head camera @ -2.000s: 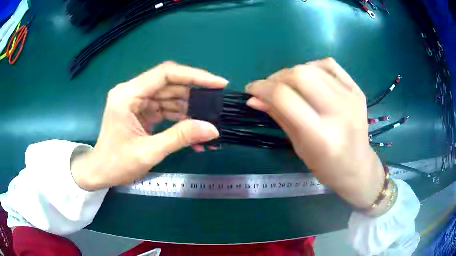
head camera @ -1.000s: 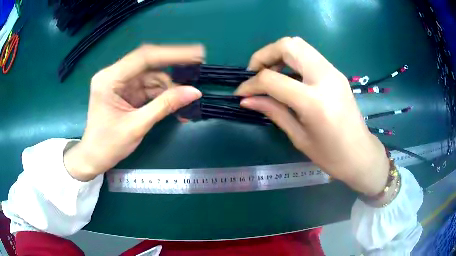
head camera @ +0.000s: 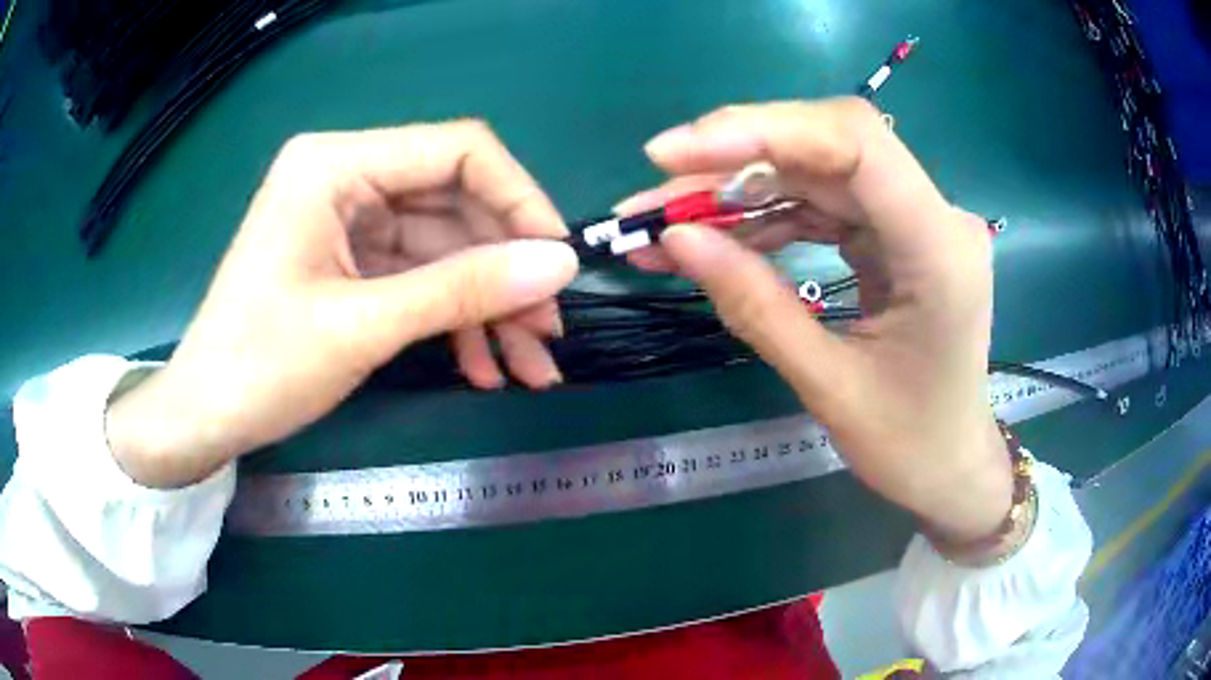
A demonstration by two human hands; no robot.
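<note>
My left hand point(head camera: 385, 286) pinches black wires just behind their white markers, between thumb and index finger. My right hand point(head camera: 837, 279) has its thumb and fingers around the same wire ends near the red sleeves. The held ends show white wire markers point(head camera: 620, 238), red insulating sleeves point(head camera: 693, 209) and silver ring terminals point(head camera: 752, 186), side by side and pointing right. More black wires point(head camera: 598, 339) of the harness run below my hands, with another ring terminal point(head camera: 810, 291) near my right palm. The connector housings do not show.
A steel ruler point(head camera: 531, 485) lies along the near edge of the green mat point(head camera: 584, 578). Black wire bundles point(head camera: 173, 120) lie at the far left. More harness ends point(head camera: 1153, 173) lie along the right side. A loose wire end point(head camera: 887, 67) points to the upper right.
The connector housings seen in my left hand before are out of sight. My left hand now pinches wires by their markers, and my right hand has moved to the ring terminal ends.
</note>
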